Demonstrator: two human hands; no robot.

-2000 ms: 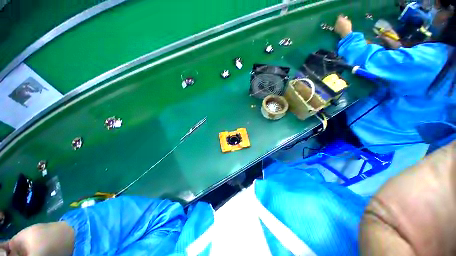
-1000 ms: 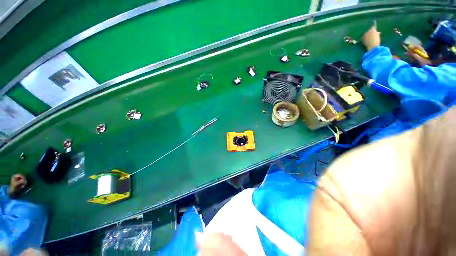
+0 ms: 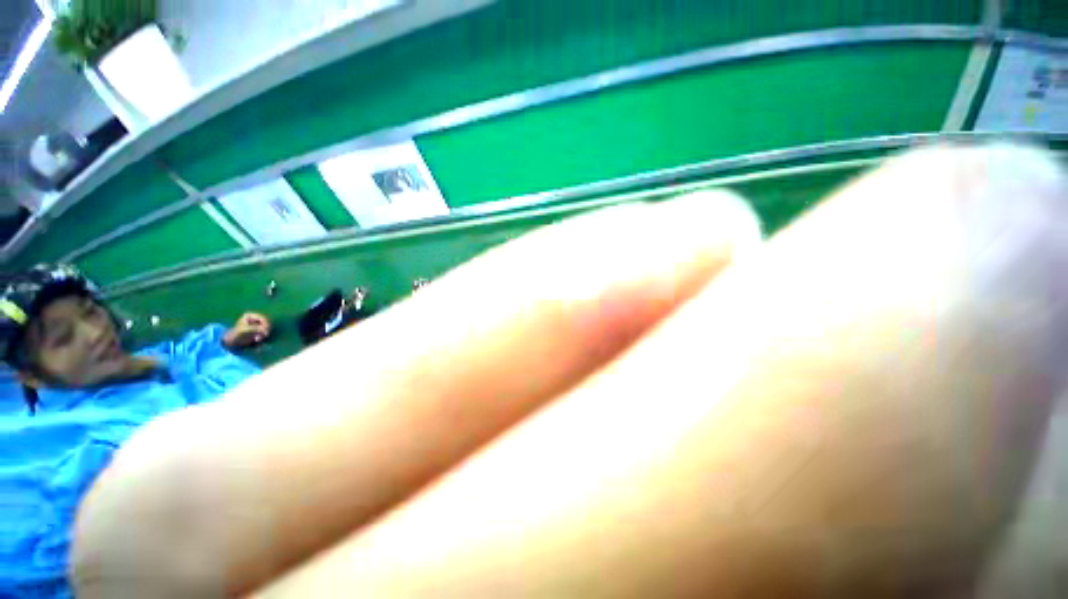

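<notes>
A bare hand, blurred and very close to the lens, fills the lower middle and right. It appears to be my right hand [image 3: 726,445]. Long finger-like shapes run from lower left to upper right. I cannot tell whether part of them is my left hand, or whether anything is held. Behind, a dark bin [image 3: 322,318] stands on the green bench, with a small shiny assembly [image 3: 360,300] just right of it. The rest of the bench surface is hidden.
At the left, a person in a blue smock [image 3: 59,462] and patterned cap has a hand [image 3: 248,330] at the bench. A green partition [image 3: 703,117] with posted sheets [image 3: 387,184] runs behind. A plant in a white pot [image 3: 143,73] is at upper left.
The view has swung left and up. The close hand now covers much more of the picture. The orange fixture, solder reel, fan and tip cleaner no longer show; the left neighbour now does.
</notes>
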